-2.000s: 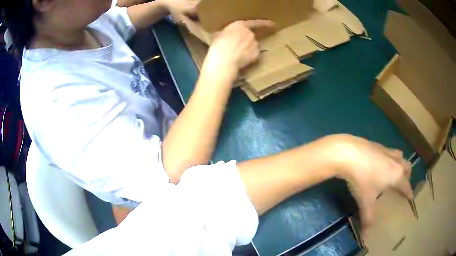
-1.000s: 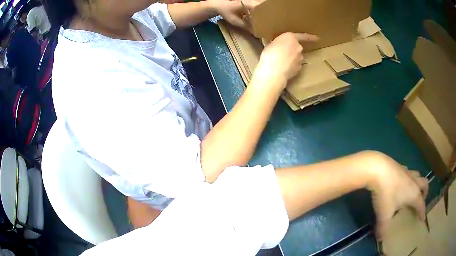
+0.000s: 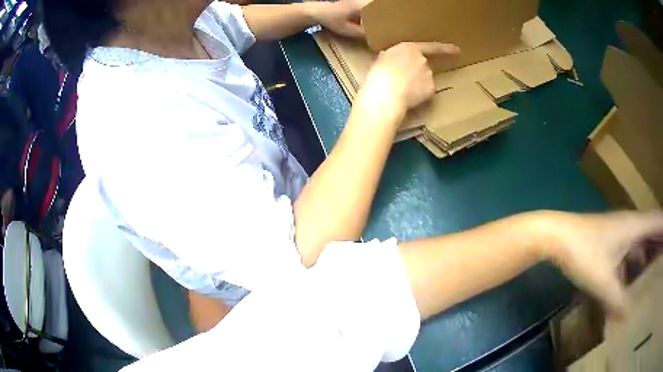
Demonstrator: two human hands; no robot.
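Observation:
A brown cardboard box blank (image 3: 643, 327) is cut off by the lower right edge of the picture, with a short dark slot in one panel. My left hand (image 3: 600, 251) reaches in from a white sleeve and is partly blurred. Its thumb rests against the blank's near panel, and its fingers stretch to the right edge, where their tips are hard to make out. My right hand is not visible.
A person (image 3: 182, 145) in a white shirt sits on the left, both hands on a raised panel (image 3: 451, 33) above stacked blanks (image 3: 465, 120). A partly folded box (image 3: 618, 163) stands at the right on the green table (image 3: 436, 196). A gap runs between tables.
The view has shifted left since the oldest frame. My left hand has moved up and right from the flat blank, whose near panel now stands raised. The other person's pointing hand has barely moved.

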